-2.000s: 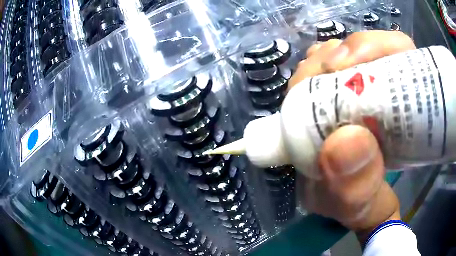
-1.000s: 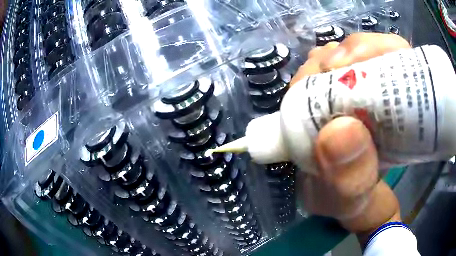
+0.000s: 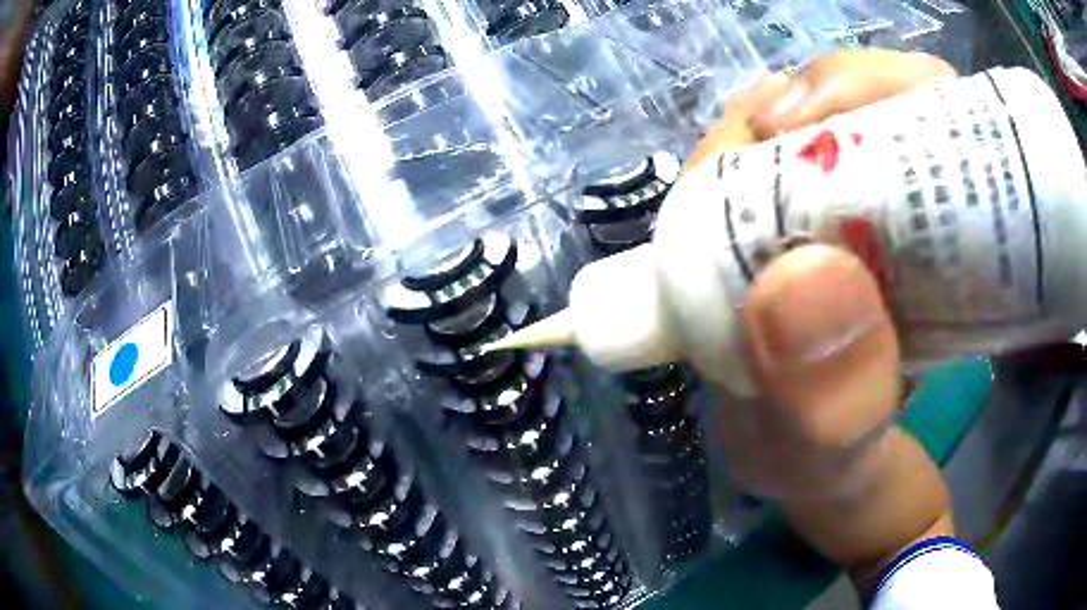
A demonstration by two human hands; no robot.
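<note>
My right hand [image 3: 822, 346] is closed around a white adhesive squeeze bottle [image 3: 942, 226] with printed text and a red mark. The thumb lies on the near side, the fingers partly hidden behind it. Its pale pointed nozzle [image 3: 536, 336] points left, with the tip at or just above the black round parts [image 3: 530, 441] near the top of a middle row. I cannot tell if it touches. The parts overlap in rows in a clear tray [image 3: 298, 203]. The bottle and hand hide part of the row to the right. My left hand is not in view.
A white sticker with a blue dot [image 3: 124, 365] is on the tray's left side. More black parts stand in far rows [image 3: 155, 155], under strong glare. The green mat [image 3: 763, 566] shows below the tray. Red and white items [image 3: 1064, 54] show at the top right corner.
The tray and its rows have shifted down and slightly right in the picture. The nozzle tip is now over parts nearer the row's top end. My right hand still holds the bottle.
</note>
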